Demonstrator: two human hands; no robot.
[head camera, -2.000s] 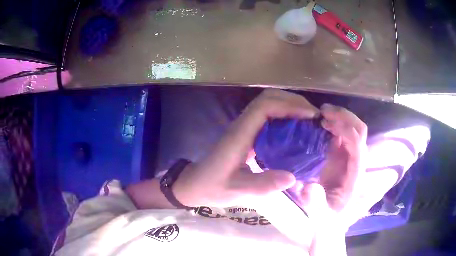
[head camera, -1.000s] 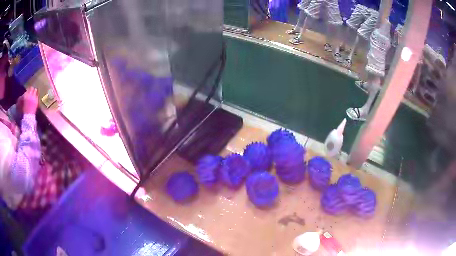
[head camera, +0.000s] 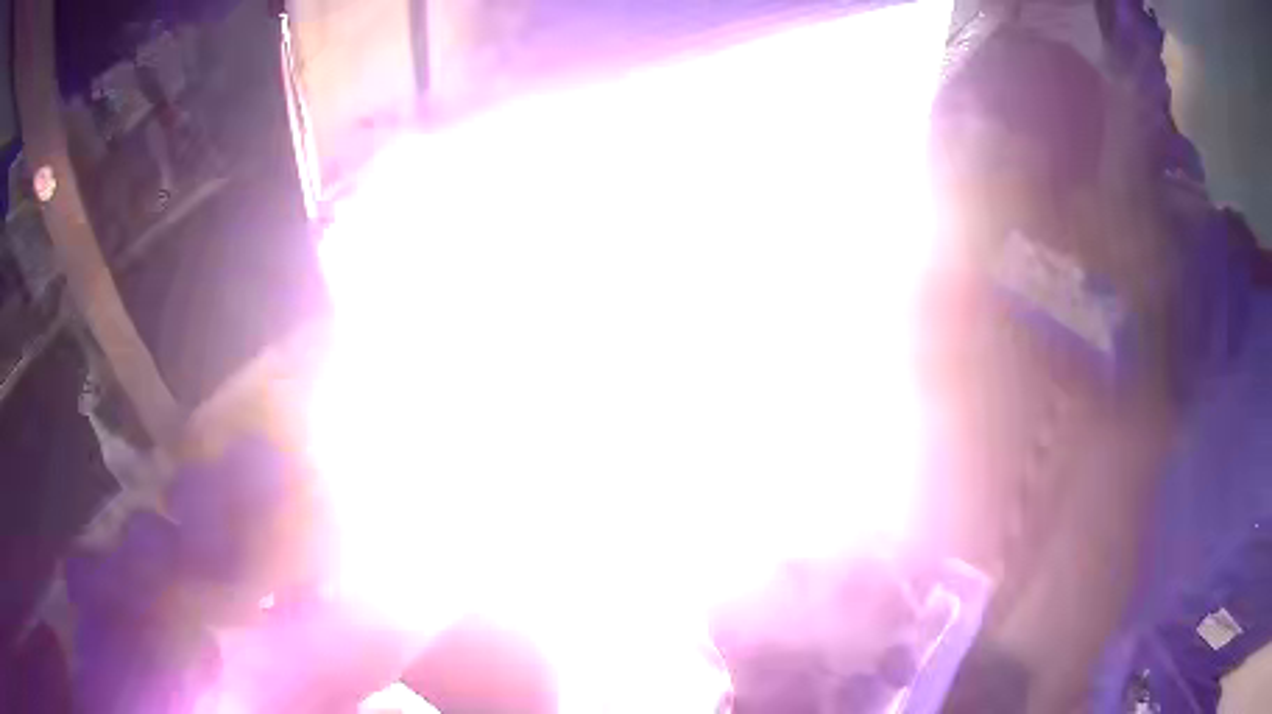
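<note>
Blurred blue-purple hair pieces (head camera: 230, 502) are grouped on the bench at the left. A container (head camera: 956, 621) with a pale bright rim stands at the lower right, with dark lumps inside that are too blurred to name. A small white shape (head camera: 398, 699) is cut off by the bottom edge, and I cannot tell what it is. Neither my left hand nor my right hand can be made out. Glare hides most of the middle.
A very bright white-pink glowing area (head camera: 628, 349) fills the middle. A slanted post (head camera: 91, 265) stands at the far left. What looks like a blurred person (head camera: 1032, 126) is at the right, with blue shapes (head camera: 1214, 419) beyond.
The view has swung right, from the bench and its hair pieces to the bright glare. The post has shifted from right to far left in view.
</note>
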